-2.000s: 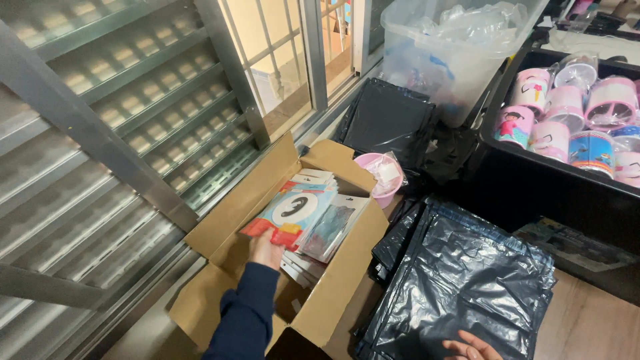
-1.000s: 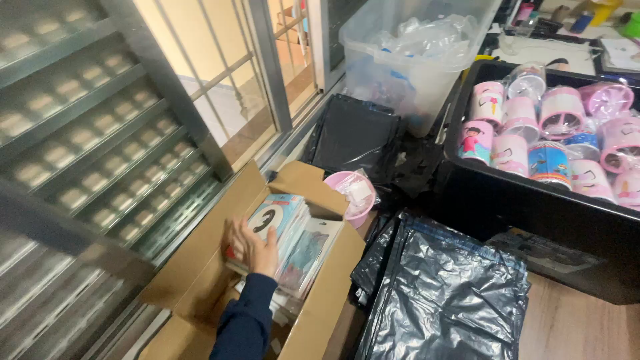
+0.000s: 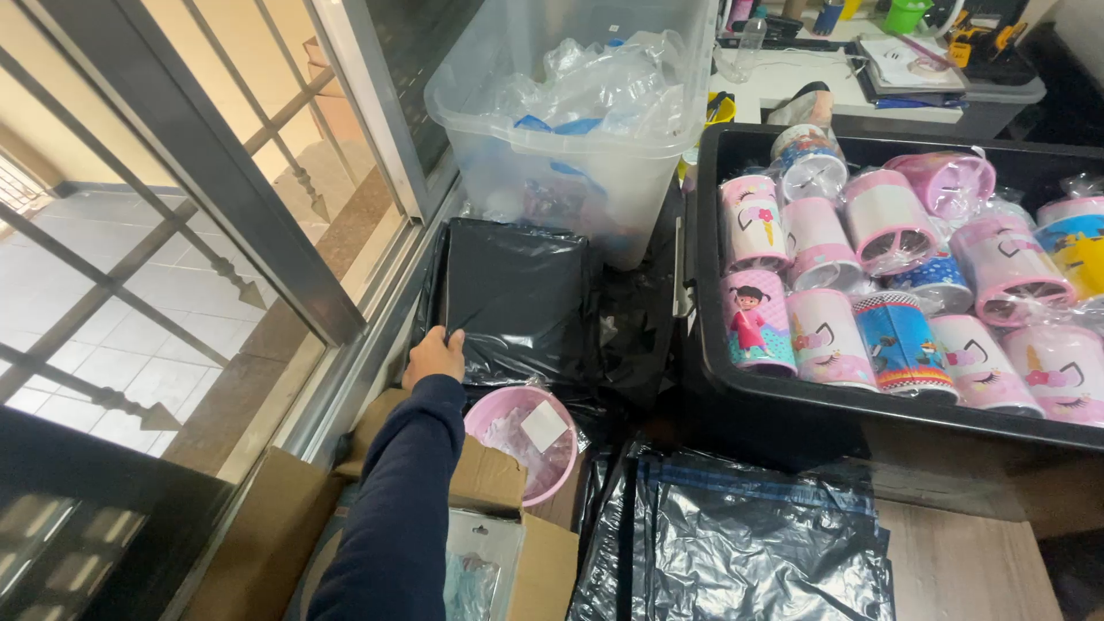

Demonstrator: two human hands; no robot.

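Note:
My left hand (image 3: 434, 354), in a dark blue sleeve, is at the near left corner of a stack of folded black plastic bags (image 3: 517, 297). Its fingers touch the edge of the stack; whether they pinch the plastic is unclear. Just below it, a pink plastic basket (image 3: 476, 423) holds clear wrapping and a white tag. Beneath my forearm stands an open cardboard box (image 3: 548, 561) with packaged items, partly hidden by the sleeve. Another pile of shiny black plastic bags (image 3: 759, 552) lies to the right of the box. My right hand is out of the frame.
A black crate (image 3: 724, 379) of wrapped, printed cylindrical cups (image 3: 832, 336) stands at right. Behind the stack is a translucent tub (image 3: 569, 147) with clear plastic bags. A barred window with a metal frame (image 3: 345, 302) runs along the left. A cluttered white desk (image 3: 819, 73) is at the back.
My left hand has moved from the packages in the cardboard box to the folded black bags behind it. My right hand, seen at the lower edge two seconds ago, has left the view.

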